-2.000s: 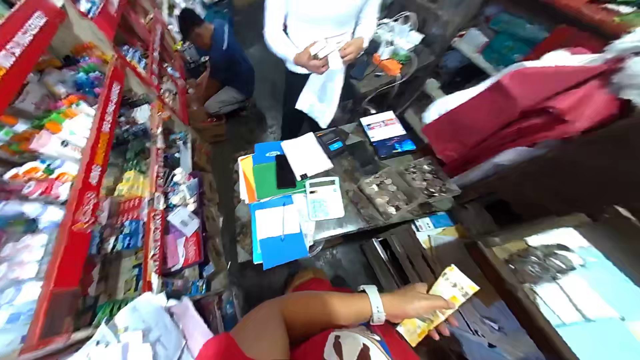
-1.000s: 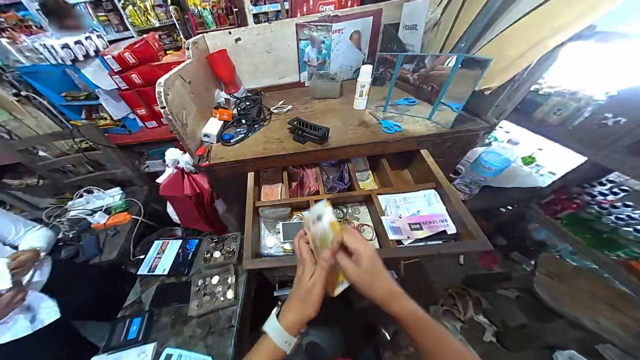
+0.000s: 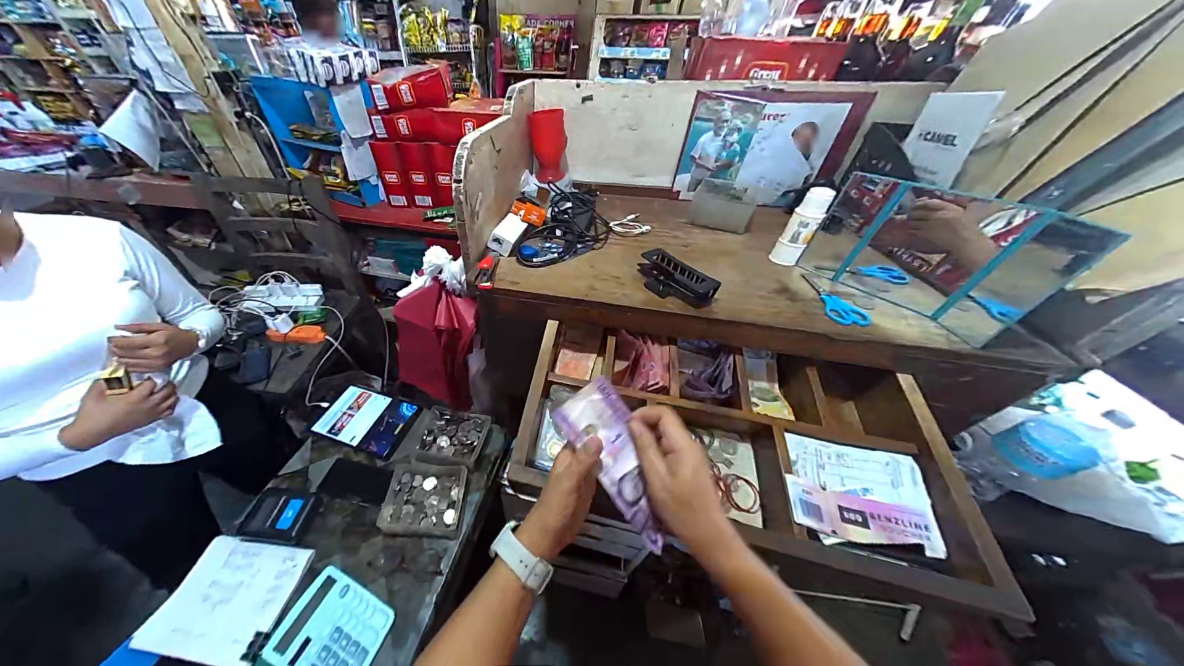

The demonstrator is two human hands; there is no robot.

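Both my hands hold purple banknotes [image 3: 606, 444] over the front of an open wooden cash drawer [image 3: 962, 504]. My left hand [image 3: 564, 499] grips their left side, thumb on top, with a white watch on its wrist. At their right edge is my right hand [image 3: 680, 472], its fingers closed on the paper. Behind them, drawer compartments hold reddish notes [image 3: 640, 363], purple notes [image 3: 710, 372] and yellowish notes [image 3: 768, 393]. Rubber bands [image 3: 740, 493] lie in a front compartment, and papers with a printed voucher [image 3: 869, 518] in the right one.
Left of the drawer, a table bears coin trays [image 3: 424, 499], a tablet [image 3: 365, 421], a calculator [image 3: 328, 620] and a notebook [image 3: 222, 597]. A person in white [image 3: 102, 342] is beyond it. The desktop holds blue scissors [image 3: 846, 310], a glass case [image 3: 980, 250], a white bottle [image 3: 803, 227] and cables [image 3: 573, 222].
The view has swung from the side table to the drawer. Yellowish notes were in my hands one second ago; purple notes are there now.
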